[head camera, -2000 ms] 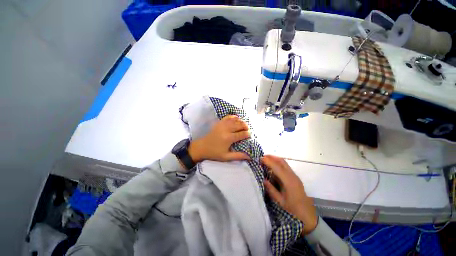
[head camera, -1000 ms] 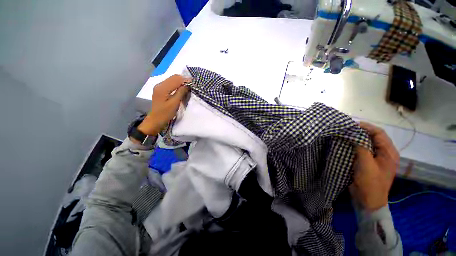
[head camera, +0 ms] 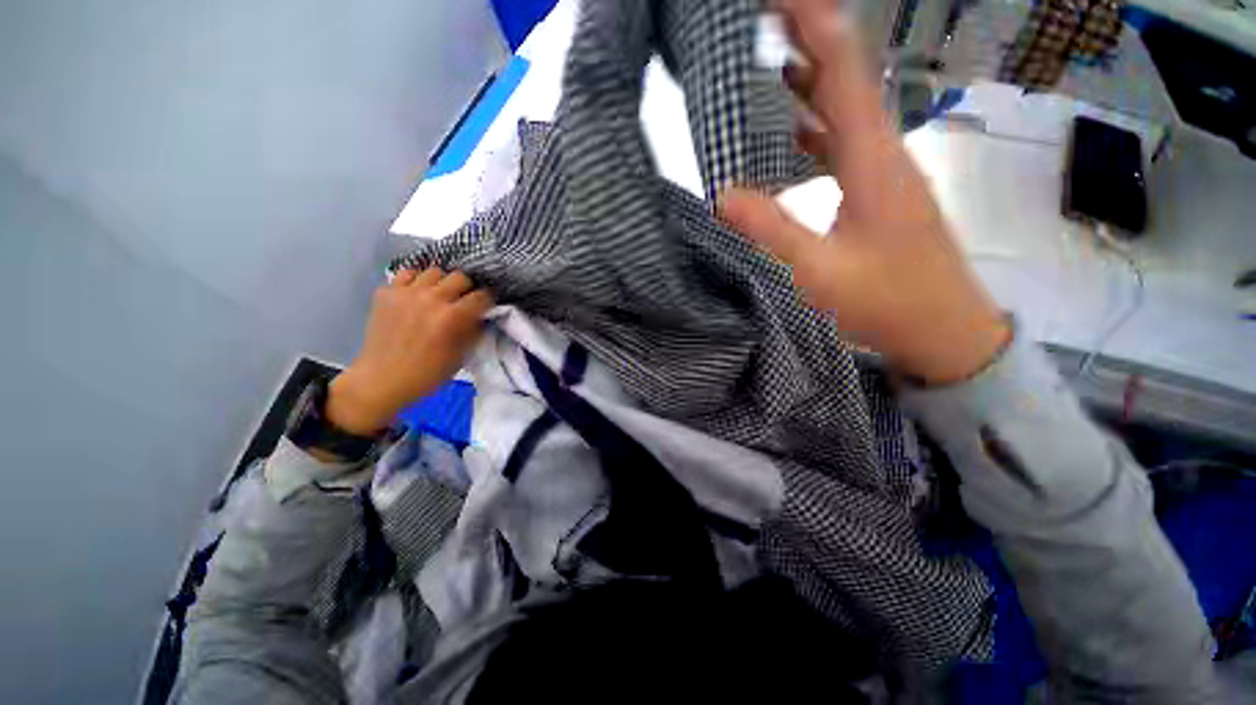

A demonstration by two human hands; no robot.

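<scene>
A garment of small black-and-white gingham [head camera: 689, 344] with pale grey-white panels [head camera: 716, 461] and navy tape [head camera: 579, 413] spreads over my lap and the table's front edge. My left hand [head camera: 413, 338] grips its upper left edge, fingers curled over the cloth. My right hand [head camera: 875, 221] is raised at the upper middle, blurred, with fingers apart, beside a lifted gingham part [head camera: 709, 90] that runs out of the top of the picture. Whether the right fingers touch that cloth is unclear.
The white sewing table [head camera: 1006, 248] lies behind the garment. A smartphone [head camera: 1105, 175] with a white cable lies on it at right. Brown plaid cloth [head camera: 1061, 41] hangs on the machine, cut off at the top. A pale wall [head camera: 207, 179] stands at left, with heaped pieces [head camera: 420, 530] below.
My right hand has moved from the garment's right side up and left, and now appears open. Gingham cloth has risen toward the top. My left hand has moved slightly down and left, still gripping.
</scene>
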